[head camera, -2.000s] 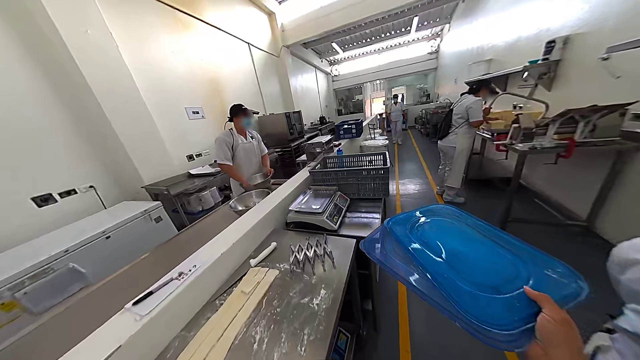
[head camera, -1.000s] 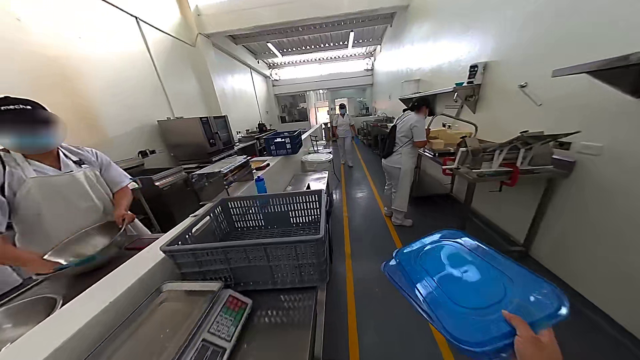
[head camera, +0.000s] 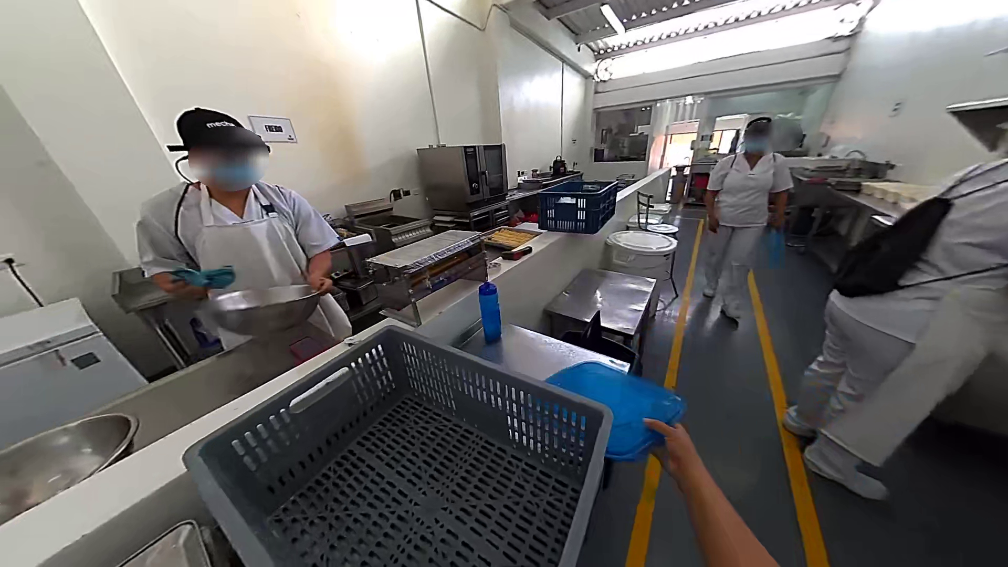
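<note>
My right hand grips the near right edge of a translucent blue plastic lid or tray, held just beyond the far right corner of a grey plastic crate. The crate has slotted sides and a slotted floor with nothing lying in it. Part of the blue plastic is hidden behind the crate's wall. A blue bottle stands on a steel table behind the crate. My left hand is out of the frame.
Across the low wall, a masked person holds a steel bowl and a teal cloth. Another steel bowl is at the left. One person stands in the aisle; another is at the right. A navy crate rests on the wall.
The view has moved forward along the aisle, and the grey crate is now close in front. My right hand still holds the blue plastic, now beside the crate. The person in the aisle is nearer.
</note>
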